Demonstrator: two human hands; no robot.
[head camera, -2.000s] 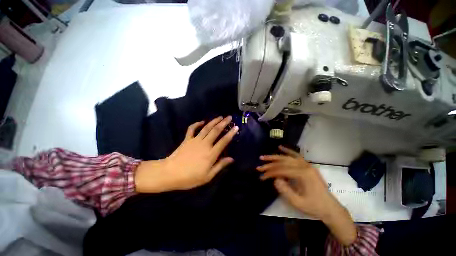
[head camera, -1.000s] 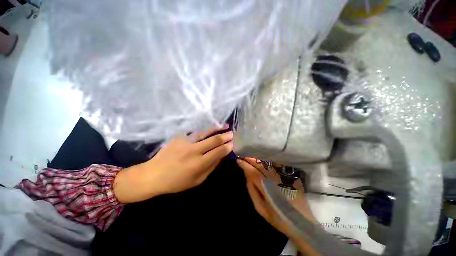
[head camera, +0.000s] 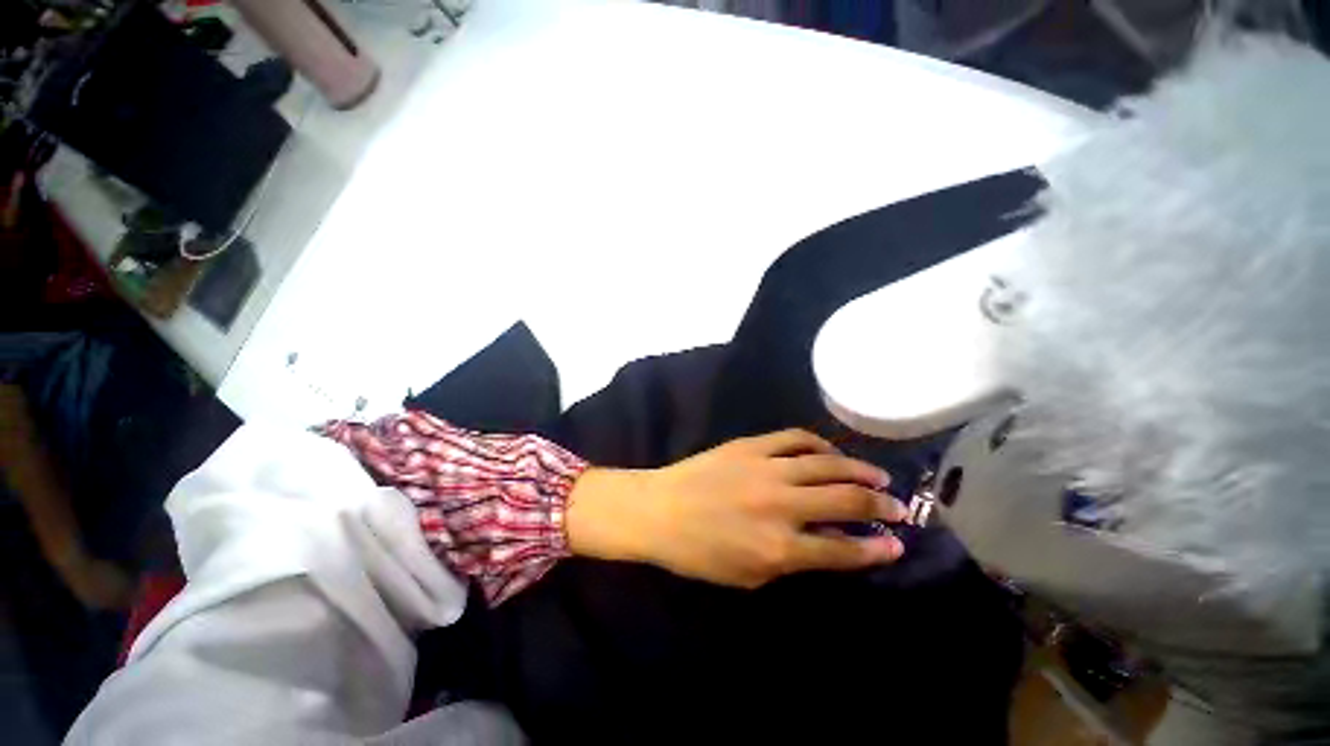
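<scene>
A dark garment panel (head camera: 700, 656) lies over the bed and runs under the white machine head (head camera: 1123, 539). My left hand (head camera: 759, 510) lies flat on the cloth, fingers spread a little, fingertips beside the metal presser foot (head camera: 922, 503). A bit of blue shows by the fingertips; I cannot tell if it is a label. Part of my right hand (head camera: 1072, 714) shows at the bottom right edge, below the head; its fingers are hidden and blurred. I cannot tell what it holds.
A white fluffy bundle (head camera: 1211, 306) covers the machine's top right. The white table (head camera: 584, 175) stretches left and back. A pink cylinder (head camera: 314, 51) and a black item (head camera: 168, 124) are on a side surface. A person's arm (head camera: 59, 503) shows at the far left.
The view has swung left and moved, so the machine now sits at the right. My left hand stays by the needle area. My right hand is now mostly hidden behind the machine head.
</scene>
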